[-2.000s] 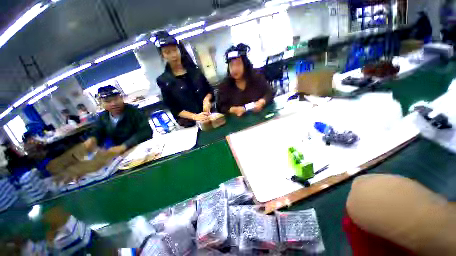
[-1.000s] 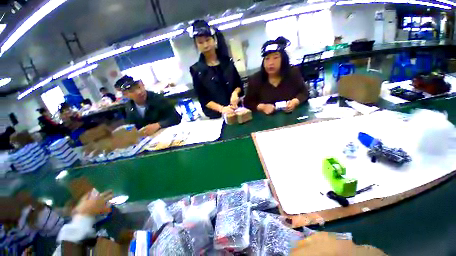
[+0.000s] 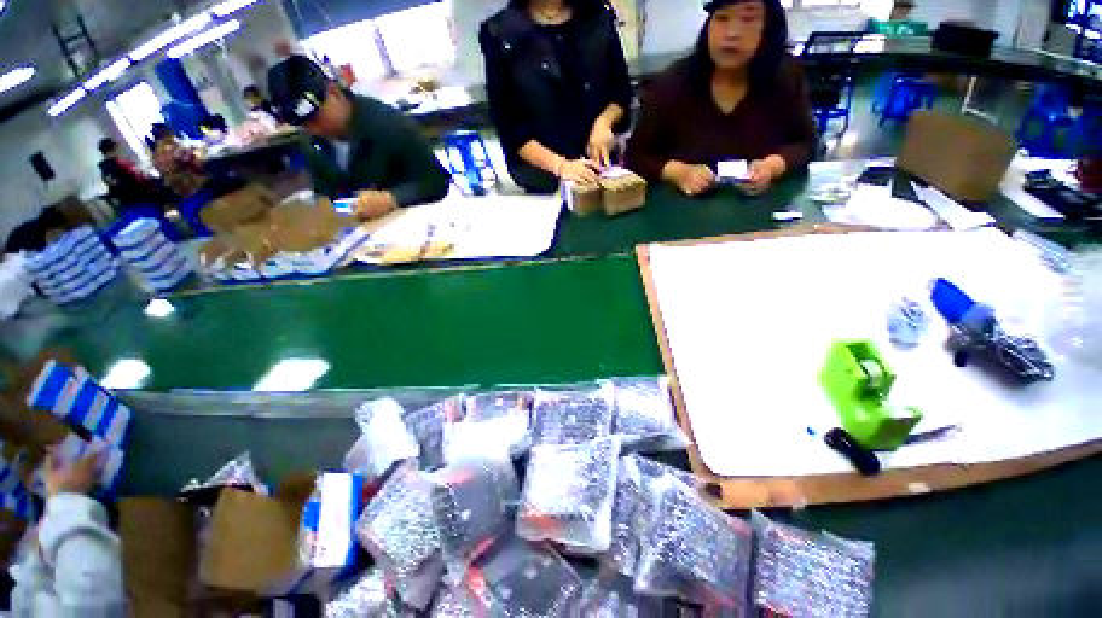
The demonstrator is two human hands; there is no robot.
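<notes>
Bubble-wrapped products [image 3: 568,493] lie in a loose pile along the near bench edge, silvery and shiny with dark insides and some red patches. An open carton [image 3: 260,537] with raised brown flaps and a blue-and-white side stands left of the pile. Neither of my hands shows in the picture. At the far left, a hand with a whitish sleeve touches blue-and-white cartons [image 3: 85,404]; its sleeve differs from the red one seen earlier, so it appears to be a neighbour's.
A brown-edged board [image 3: 773,350] with white paper holds a lime green tape dispenser [image 3: 868,396], a thin dark stick, a small black item and a cable bundle [image 3: 1003,348] with a blue part. Three people work opposite. Striped carton stacks [image 3: 75,268] stand far left.
The view has tilted down and levelled. The large hand at the lower right has left the picture. The whitish-sleeved hand now shows at the left edge by the cartons.
</notes>
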